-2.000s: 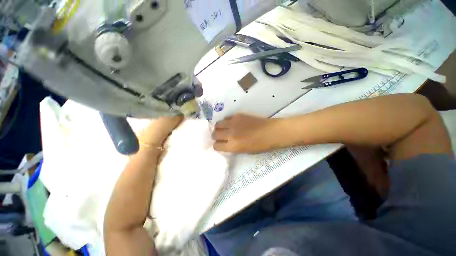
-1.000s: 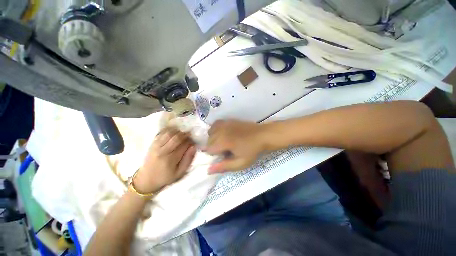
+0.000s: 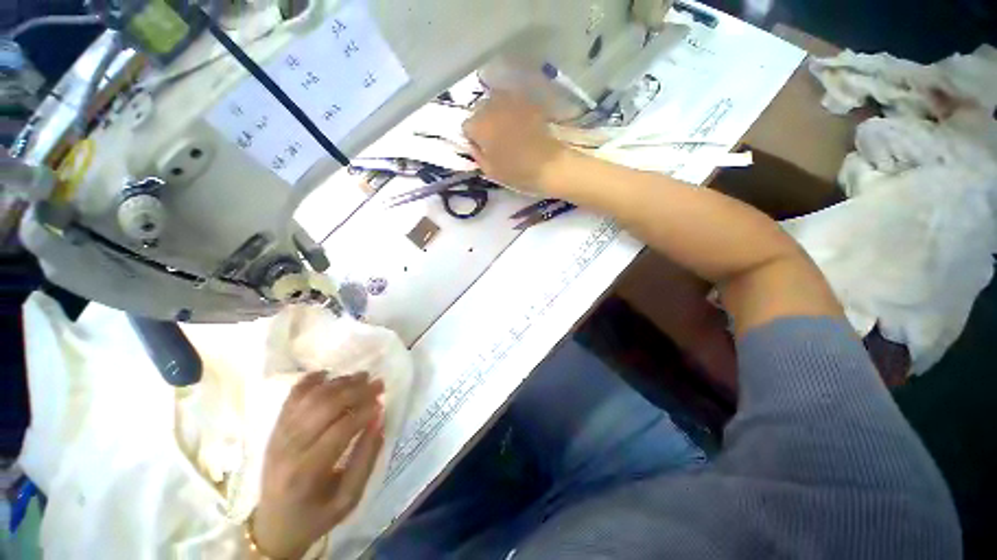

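Observation:
The cream-white garment piece (image 3: pixel 131 438) lies bunched left of and below the needle, its upper part reaching the presser foot area. My left hand (image 3: pixel 319 454) rests on this cloth, palm down, fingers slightly curved and a little apart. My right hand (image 3: pixel 508 137) is stretched out over the cream strips (image 3: pixel 645 146) at the back right, beside the machine body. It is blurred, and whether its fingers hold a strip cannot be told. The needle and presser foot (image 3: pixel 328 301) are small and blurred.
The machine head (image 3: pixel 219 246) fills the upper left, with a dark rounded bar (image 3: pixel 167 350) beneath. Black-handled shears (image 3: pixel 465 200) and thread snips (image 3: pixel 541 212), partly under my right forearm, lie on the table. A brown square (image 3: pixel 422 231) sits on the bed. Cream cloth (image 3: pixel 907 230) hangs at far right.
My right hand has left the cloth near the needle and moved up and right to the strips. My left hand is lower on the cloth. The view has turned right, showing more cloth there.

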